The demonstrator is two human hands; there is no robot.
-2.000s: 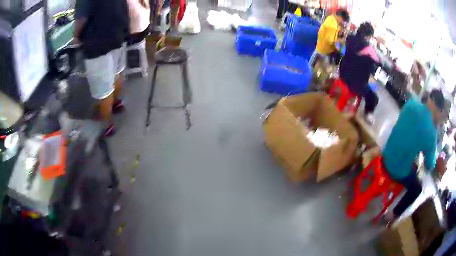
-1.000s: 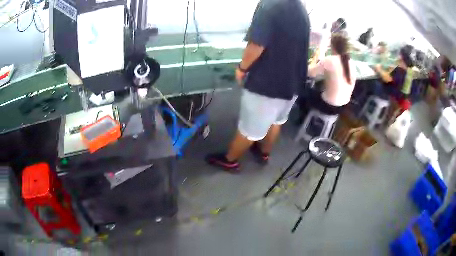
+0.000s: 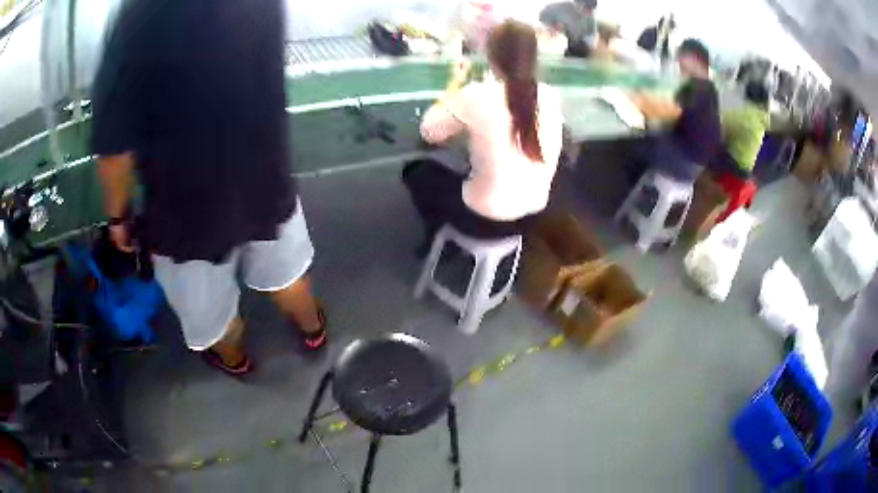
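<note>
Neither of my hands is in the picture. Nearest in front of me is a round black stool (image 3: 393,383) on thin dark legs, low in the middle of the view, its feet cut off by the lower edge. The seat has small light marks on it. Beyond it a person in a dark shirt and pale shorts (image 3: 197,144) stands at the left with the head out of view.
A person in a pink top (image 3: 510,144) sits on a white stool (image 3: 472,279) at the green bench (image 3: 337,91). Open brown cartons (image 3: 602,303) stand on the floor behind. Blue bins (image 3: 785,419) are lower right, white bags (image 3: 722,255) further back. More seated people are beyond.
The view has turned and come closer to the black stool and the standing person. The machine table with the orange box has left the picture on the left.
</note>
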